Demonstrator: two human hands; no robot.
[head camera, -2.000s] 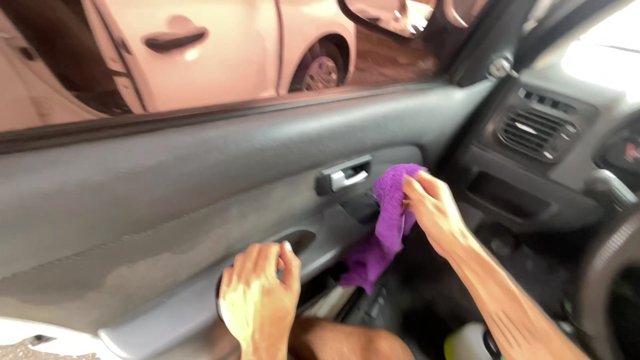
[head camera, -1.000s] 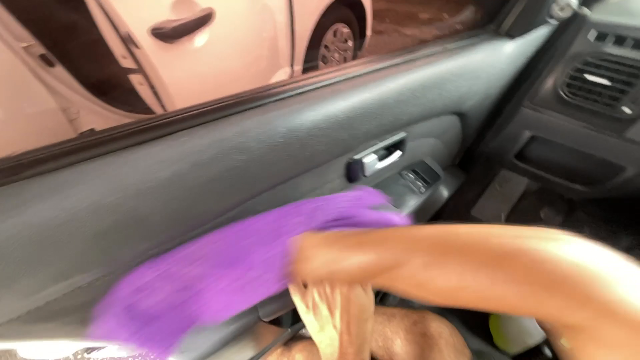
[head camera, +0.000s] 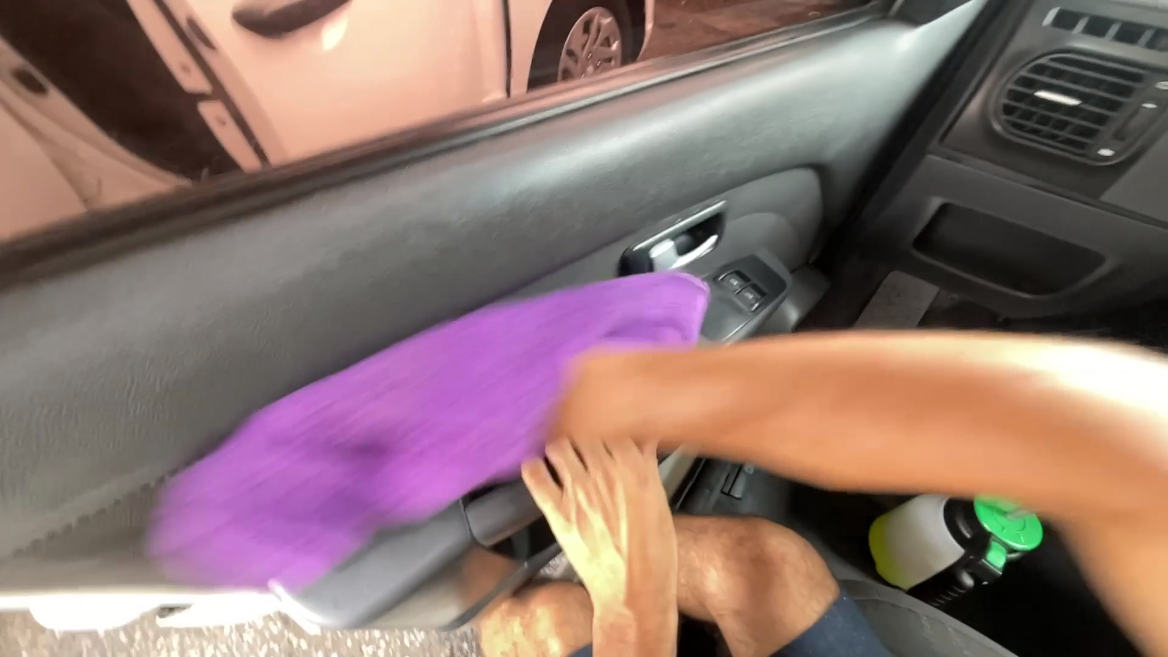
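Note:
A purple cloth (head camera: 438, 401), blurred by motion, lies spread along the grey car door panel (head camera: 365, 265), over part of the armrest. My right hand (head camera: 607, 392) is on the cloth's right part and grips it; its fingers are mostly hidden by blur and cloth. Just below it, my left hand (head camera: 602, 511) rests at the door armrest's edge with fingers slightly apart and nothing seen in them. Its fingertips are close under my right hand. Above the cloth's right end are the chrome inner door handle (head camera: 684, 251) and the window switches (head camera: 744, 287).
A spray bottle with a green top (head camera: 1008, 527) stands or leans in the footwell at right. The dashboard air vent (head camera: 1058, 105) is at upper right. My bare knees (head camera: 748, 566) are below the door. Outside the window is a white car (head camera: 392, 73) with an open door.
Two seconds ago the cloth hung bunched from my right hand near the door handle. It is now spread along the panel, and my right arm reaches left across my left hand.

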